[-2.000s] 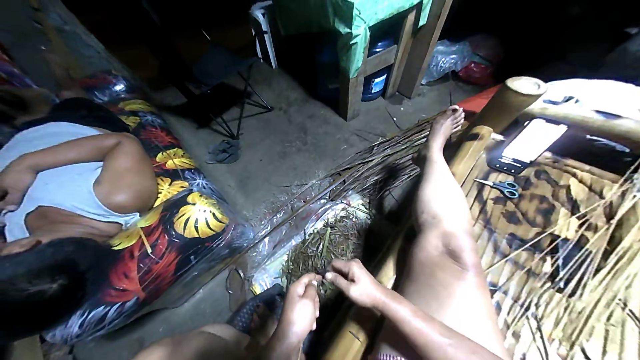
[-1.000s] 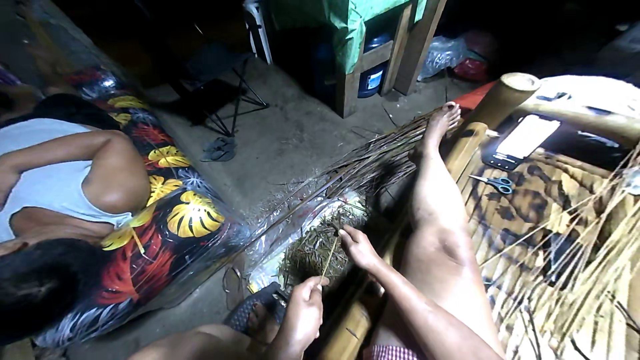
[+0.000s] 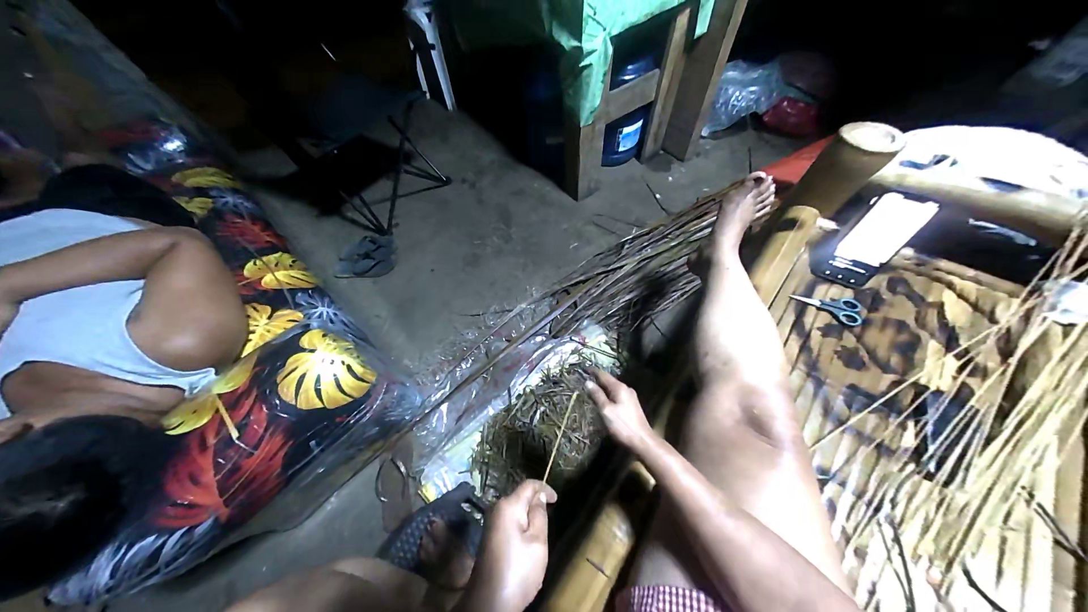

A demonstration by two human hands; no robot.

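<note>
My left hand [image 3: 520,531], low in the centre, is closed on the lower end of a thin pale plant stalk [image 3: 561,435], which points up and slightly right. My right hand [image 3: 619,408] is up and to the right of it, fingers part-curled near the stalk's upper end; whether it touches anything is unclear. Beneath both hands lies a heap of plant scraps [image 3: 544,408] on plastic sheeting. Long dark stems [image 3: 629,263] lie beyond the heap. Many pale stripped stalks [image 3: 977,425] are spread at the right on a bamboo bench.
Scissors [image 3: 837,309] and a phone with a lit screen [image 3: 884,229] lie on the bench. Another person [image 3: 178,297] lies on a leaf-patterned mattress [image 3: 327,370] at the left. A folding stool [image 3: 395,174], sandals [image 3: 367,256] and a green-covered table [image 3: 586,51] stand beyond.
Two seconds ago my hands were close together above the heap. My right hand has since moved up and away from my left, and the pale stalk now shows plainly between them.
</note>
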